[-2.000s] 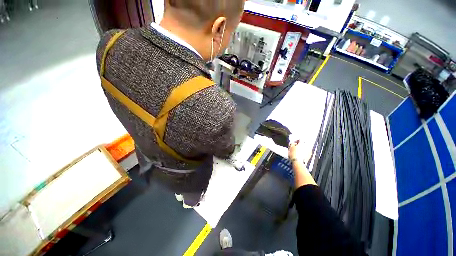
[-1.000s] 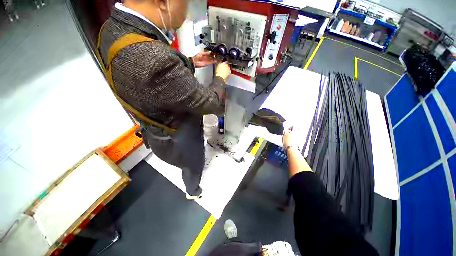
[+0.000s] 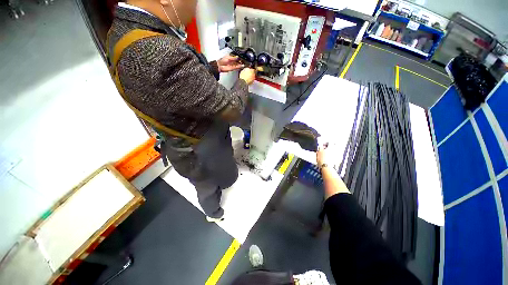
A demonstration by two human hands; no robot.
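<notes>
My right hand (image 3: 321,149) is small and blurred at the near end of a dark, hand-sized bundle (image 3: 301,135) on the white worktable (image 3: 328,94). It touches or nearly touches the bundle; whether its fingers grip it is unclear. My left hand is out of view. Many long black-grey belt strips (image 3: 381,161) lie lengthwise on the table, right of my hand. Beyond the table, a person in an apron (image 3: 167,78) has both hands at the dark round rollers (image 3: 256,57) of the belt-edge machine (image 3: 270,36). No strip can be made out there.
A white cup or tub (image 3: 237,135) stands below the machine, beside its base (image 3: 260,139). A wooden-edged tray (image 3: 83,214) is at the lower left, near an orange part (image 3: 136,158). Blue panels (image 3: 468,161) stand along the right. Shelves (image 3: 405,33) are at the back.
The view has shifted, and the person now appears farther left, with both hands visible at the machine. My right hand has stayed by the dark bundle.
</notes>
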